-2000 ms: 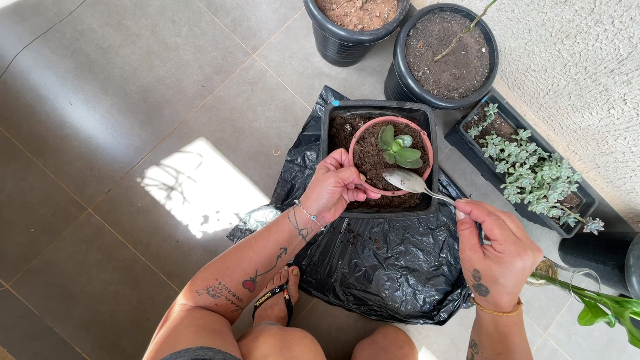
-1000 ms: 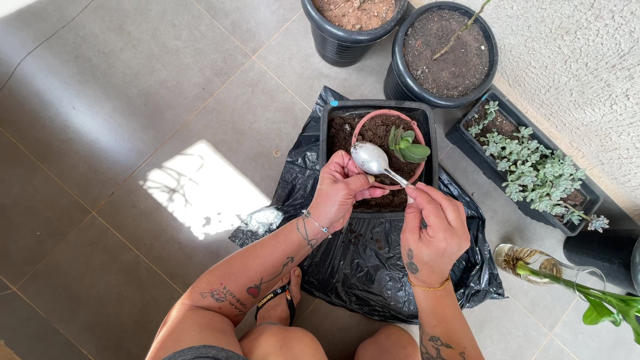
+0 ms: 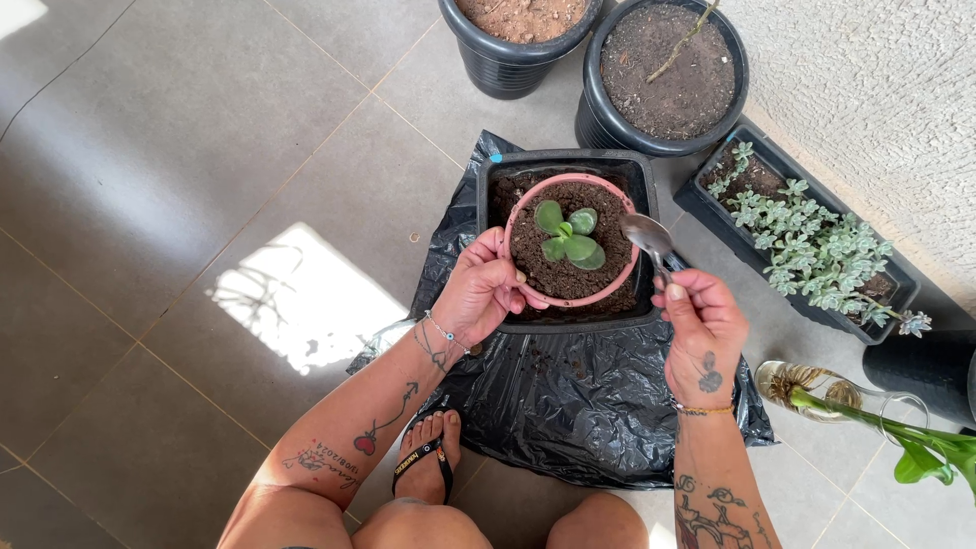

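Observation:
My left hand [image 3: 488, 288] grips the lower left rim of a round pink pot [image 3: 572, 302], thumb over the rim. Dark soil [image 3: 534, 259] fills the pot around a small green succulent [image 3: 568, 235]. In my right hand [image 3: 703, 332] is a metal spoon [image 3: 648, 233], its bowl over the pot's right rim. Pot and hand are above a square black container [image 3: 568, 326] that holds more dark soil. Beneath the container a black plastic bag [image 3: 579, 412] is spread on the tiled floor.
Two round black pots of soil [image 3: 667, 76] [image 3: 520, 38] stand beyond the container. At the right are a rectangular planter of pale succulents [image 3: 823, 244], a glass vessel with a rooted plant [image 3: 820, 389] and a black pot [image 3: 923, 374]. A textured wall [image 3: 869, 91] borders the right side.
The spoon has moved from over the pot's left part to its right rim, with my right hand shifting right. The succulent, leaning right a second ago, now sits near the pot's middle.

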